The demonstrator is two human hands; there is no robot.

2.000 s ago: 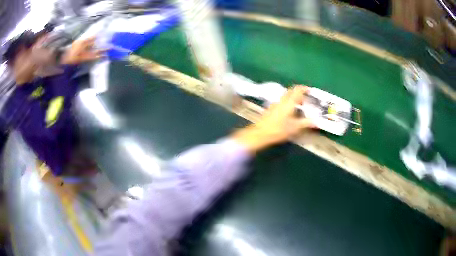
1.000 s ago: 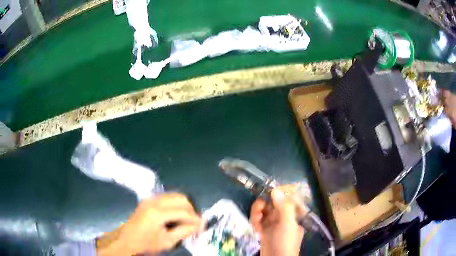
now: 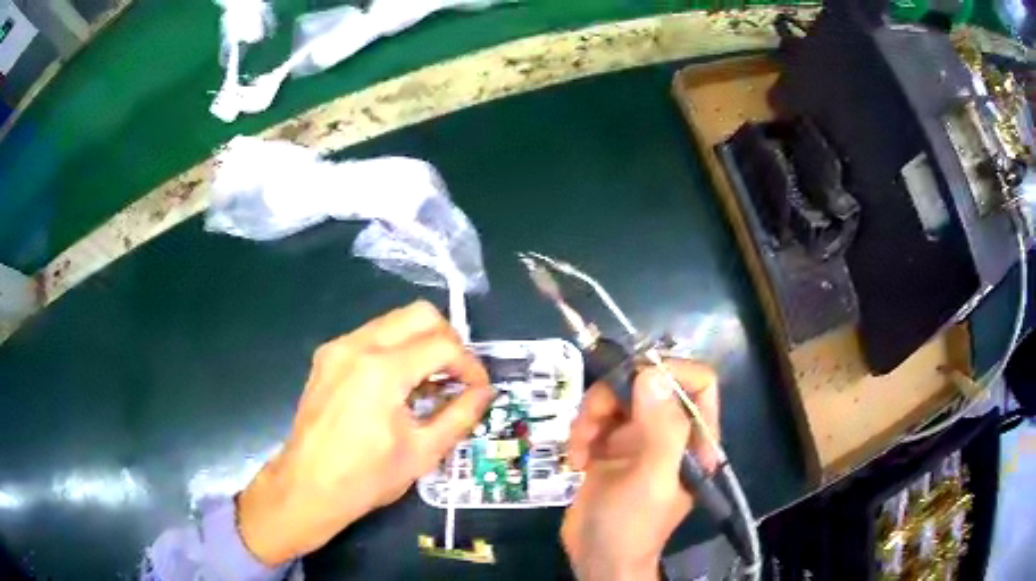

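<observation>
The white socket housing lies open side up on the dark bench, with a green circuit board and thin wires inside. My left hand covers its left side, thumb and forefinger close together over the inside; what they pinch is hidden. My right hand holds the soldering iron, fingers by the housing's right edge. The iron's tip points up and left, off the housing. A brass strip hangs on a white wire below the housing. The cord leaves the top into a clear bag.
A brown tray at right carries a black holder and a large black unit. Brass pieces lie in a black bin at lower right. A cream rail borders the green belt, where another bagged cord lies.
The view has shifted down. The housing now lies flatter and more fully in view, with its brass strip below. My left hand reaches over its inside. The iron is still in my right hand.
</observation>
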